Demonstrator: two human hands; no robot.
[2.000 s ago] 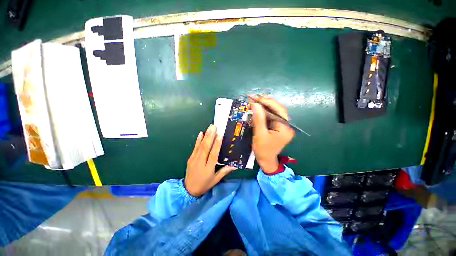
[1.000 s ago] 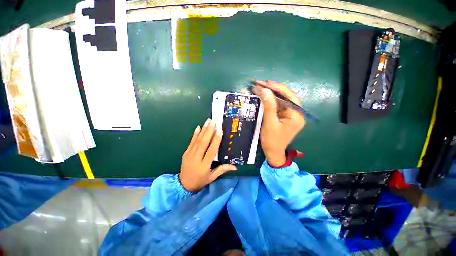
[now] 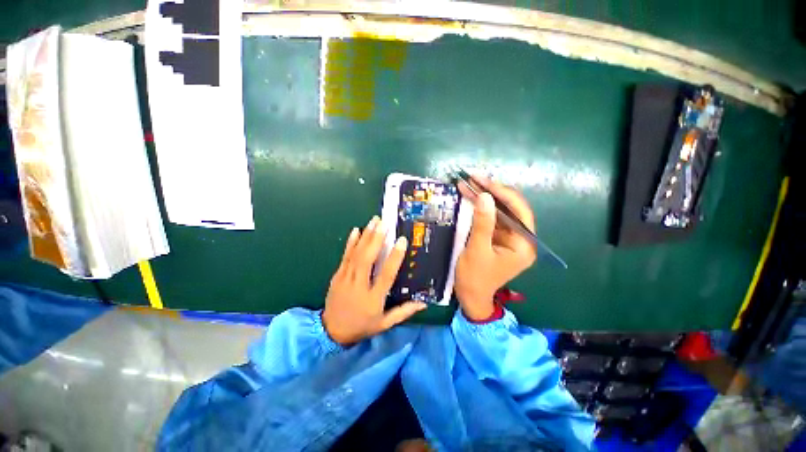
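Observation:
An opened phone assembly [image 3: 424,256] lies on a white pad [image 3: 461,231] in front of me, its silver and blue board at the far end and an orange strip at its middle. My left hand [image 3: 364,287] lies flat over the left edge of phone and pad, fingers spread, the index fingertip on the phone. My right hand [image 3: 497,243] holds dark tweezers [image 3: 528,237] just right of the phone; the tips are near its top right corner. Whether the tips hold anything is too small to tell.
A liner sheet [image 3: 201,150] with black stickers and a thick white stack [image 3: 110,159] lie left. Yellow tape pieces [image 3: 358,79] lie beyond the phone. A second phone [image 3: 682,172] rests on a black foam pad [image 3: 638,168] at right. Black trays [image 3: 619,366] are below the bench edge.
The tweezer tips have moved from over the phone's board to beside its top right corner. My left index finger now reaches further onto the phone. The view has shifted slightly.

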